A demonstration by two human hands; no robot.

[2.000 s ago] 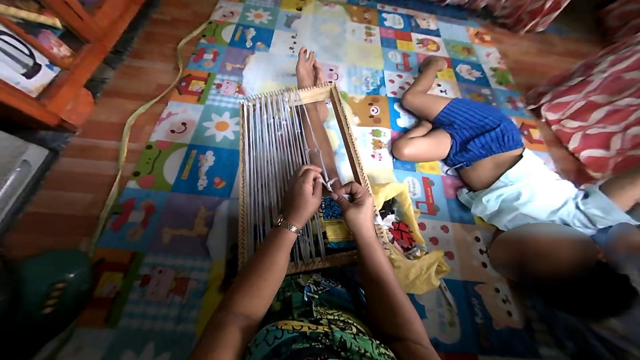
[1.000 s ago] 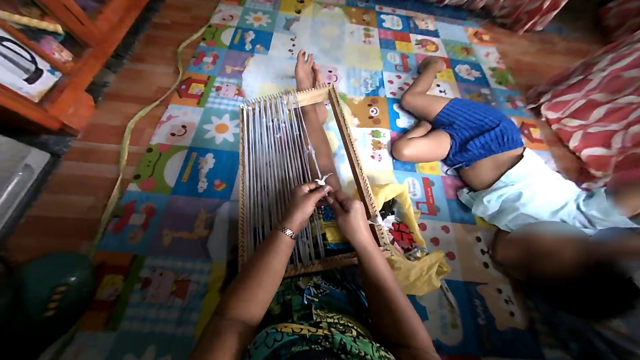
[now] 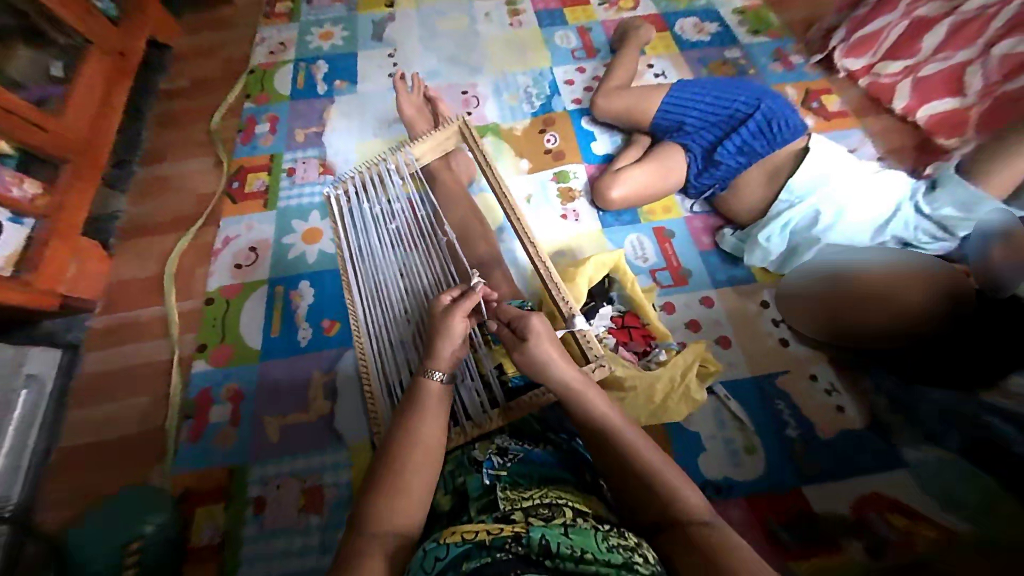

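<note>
A wooden loom frame with pegged edges [image 3: 520, 216] lies tilted over my legs. White fabric strips [image 3: 392, 280] run lengthwise across its left and middle part, while its right part shows no strips. My left hand [image 3: 454, 324] pinches a white strip near a small knot or loop [image 3: 478, 278], over the strung area. Close beside it, my right hand [image 3: 520, 332] holds the lower part of that strip between its fingers. A white tail of fabric lies at the frame's right bar, by a yellow cloth bag [image 3: 664, 392] with scraps [image 3: 632, 332] in it.
Another person [image 3: 720, 152] lies on the patterned mat [image 3: 308, 236] at the right. A pair of scissors or similar tool [image 3: 732, 406] rests beside the yellow bag. At the left are a yellowish strap [image 3: 172, 296] and an orange wooden shelf [image 3: 60, 192]. A red patterned cushion [image 3: 936, 64] is at upper right.
Both hands have moved a little on the strip, staying close together. The white loop that showed loose ends above my left hand one second ago now looks smaller and tighter.
</note>
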